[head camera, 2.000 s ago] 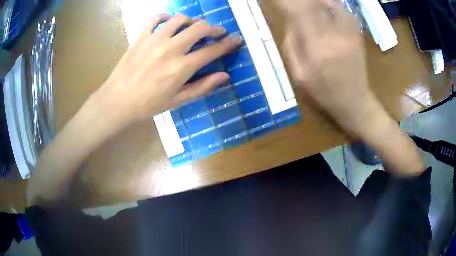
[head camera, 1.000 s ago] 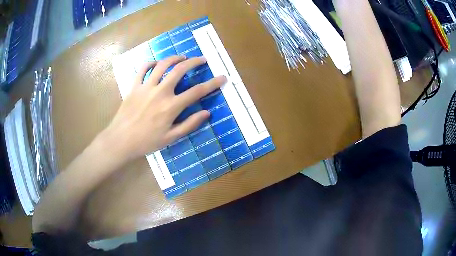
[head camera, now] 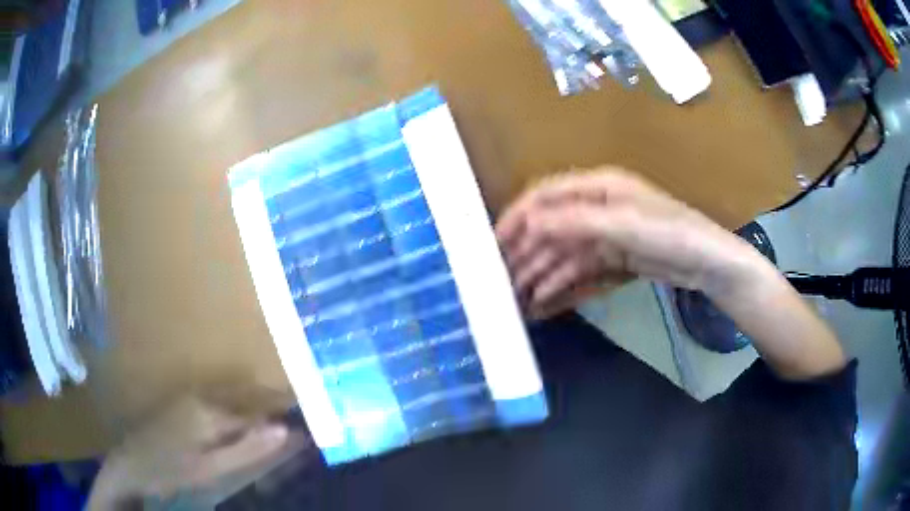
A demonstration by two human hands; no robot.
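A blue solar cell panel (head camera: 369, 289) with pale lines lies tilted across the table's front edge. Its lower part overlaps my dark clothing. A white strip (head camera: 261, 289) runs along its left end and another white strip (head camera: 474, 259) along its right end. My right hand (head camera: 584, 240) is at the panel's right edge, fingers curled and fingertips beside the strip; whether they grip it is unclear. My left hand (head camera: 215, 449) is blurred at the lower left, with its fingertips near the panel's lower left corner; its grip cannot be made out.
Silvery ribbons (head camera: 82, 220) and white strips (head camera: 40, 284) lie at the left. More ribbons (head camera: 584, 50) and a white bar (head camera: 664, 50) lie at the back right. Dark objects and a cable (head camera: 858, 150) are at the far right, with a fan (head camera: 903, 269) beyond the bench.
The panel has moved toward me and turned slightly, past the table's front edge. My left hand has left its top and moved down. My right hand has come back from the upper right to its edge.
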